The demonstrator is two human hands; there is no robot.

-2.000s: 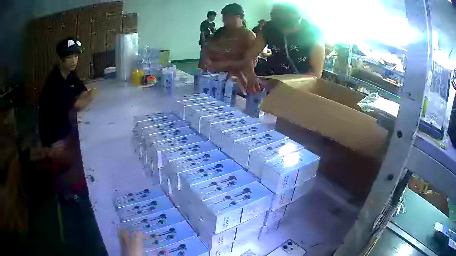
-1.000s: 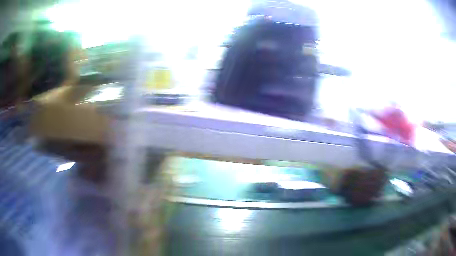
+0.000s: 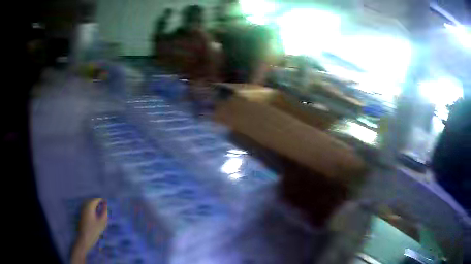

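The frame is strongly blurred. White and blue retail boxes (image 3: 175, 180) stand in long stacked rows on the white table. A lower row of the same boxes (image 3: 116, 240) lies at the bottom left. My left hand (image 3: 93, 224) is over the left edge of this low row, its fingers pointing up the picture. A small dark spot shows near its fingertips. Blur hides whether it holds anything. My right hand is not in view.
A large open brown carton (image 3: 289, 136) stands behind and right of the stacks. Several people stand beyond the far end of the table (image 3: 57, 134). A metal post and a shelf (image 3: 428, 191) are at the right, with a green conveyor (image 3: 392, 240) below. A dark shape is at the right edge.
The view swung right to the shelf and conveyor, then back left to the stacked boxes. My left hand shows again at the bottom left, larger than two seconds ago. The person at the left is no longer discernible.
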